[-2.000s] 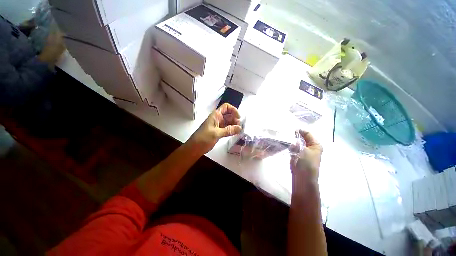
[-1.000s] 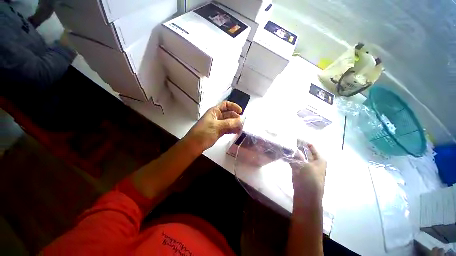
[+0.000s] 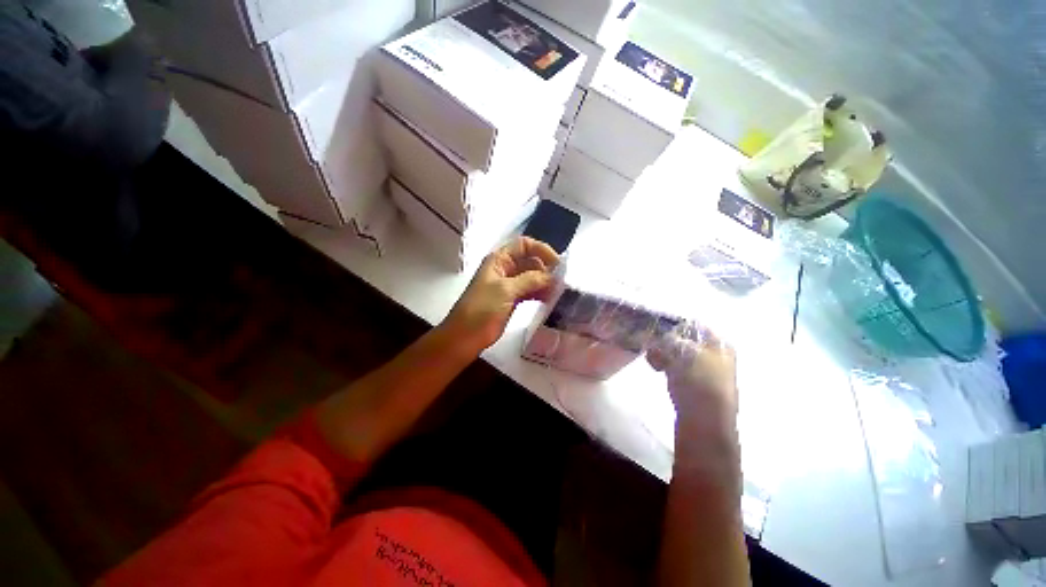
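Observation:
A white product box (image 3: 585, 351) stands at the table's front edge between my hands, its near side in shadow. A clear plastic bag (image 3: 614, 318) with shiny wrinkles lies over its top. My left hand (image 3: 505, 289) pinches the film with thumb and fingers at the box's left end. My right hand (image 3: 696, 361) is closed on the film at the right end; glare blurs its fingertips. How far the bag covers the box cannot be told.
Carton stacks (image 3: 442, 120) rise at the left, with a phone (image 3: 553, 225) beside them. A bagged box (image 3: 731, 268), a decorated bag (image 3: 817, 161) and a teal basket (image 3: 918, 281) are beyond. Flat film (image 3: 900, 459) and more cartons (image 3: 1009, 482) lie right. A person's sleeve (image 3: 86, 109) shows far left.
The loose film that hung in front of the box now lies over its top. My right hand has turned inward, its fingers nearer the box. The camera view has shifted slightly.

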